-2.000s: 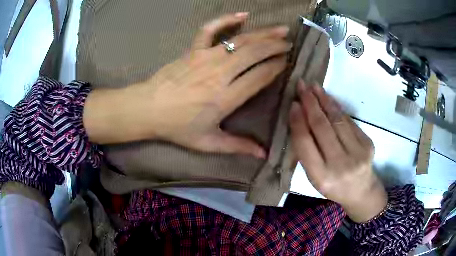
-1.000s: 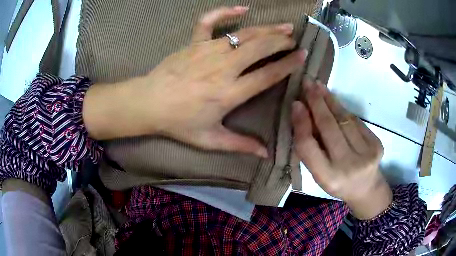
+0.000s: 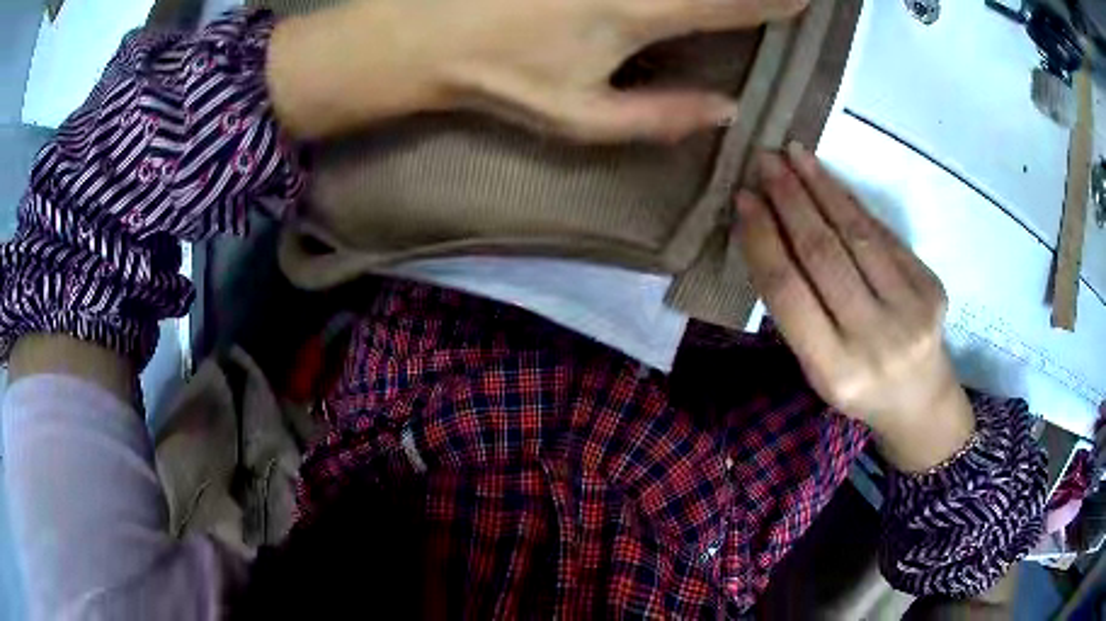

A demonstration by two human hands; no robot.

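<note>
A brown ribbed fabric panel [image 3: 485, 182] lies on the machine table, running out of the top of the view. A narrow folded brown strip [image 3: 776, 91] runs along its right edge. A white layer [image 3: 570, 297] shows beneath the panel's near edge. My left hand [image 3: 534, 55] lies spread on the panel, cut off by the top edge, its thumb beside the strip. My right hand [image 3: 849, 285] rests at the strip's right side, fingertips together on the cloth. Neither hand visibly grasps the cloth.
A tan guide strip [image 3: 1072, 200] lies at the right on the white table [image 3: 970, 170]. Blurred metal machine parts [image 3: 1049, 36] show at the top right. Crumpled brown fabric [image 3: 218, 443] is at the lower left. My checked clothing [image 3: 546, 437] is below the panel.
The view has tilted down, so the panel, hands and table sit higher in the picture and more of my clothing shows. The machine head has mostly left the view. The hands keep nearly the same places.
</note>
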